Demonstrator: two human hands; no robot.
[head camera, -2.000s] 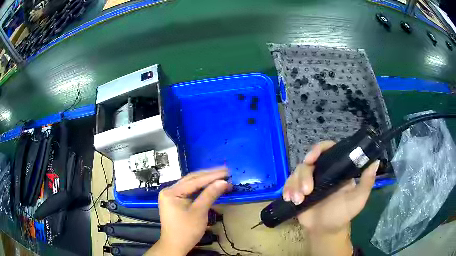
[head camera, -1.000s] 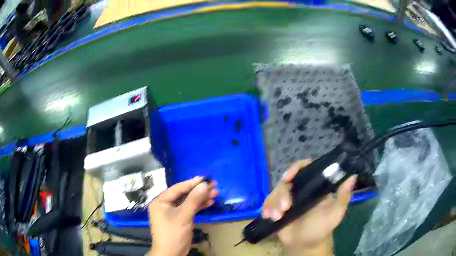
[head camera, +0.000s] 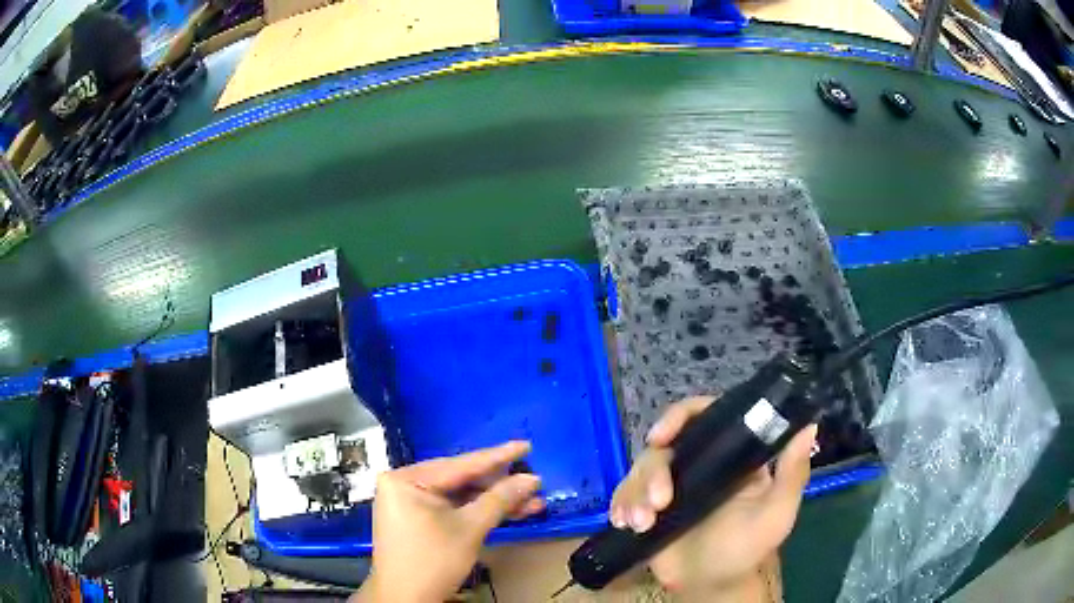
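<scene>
My right hand is wrapped around a black electric screwdriver, its thin bit pointing down and left over the tan cardboard. My left hand is over the front of the blue plastic tray, thumb and fingers pinched loosely. A dark bit shows between the fingertips; whether they grip it is unclear. Small black parts lie in the blue tray and more on the patterned grey parts tray. Black padded bands lie below the tray, partly hidden by my left hand.
A white screw feeder stands at the blue tray's left. More black bands are piled far left. A crumpled clear bag lies right, under the screwdriver cord. Several round black pieces sit on the green conveyor at upper right.
The view has tilted up, so the trays and feeder sit lower in the picture. Both hands stay over the same area, the right still holding the screwdriver. The left fingertips look more spread than one second ago.
</scene>
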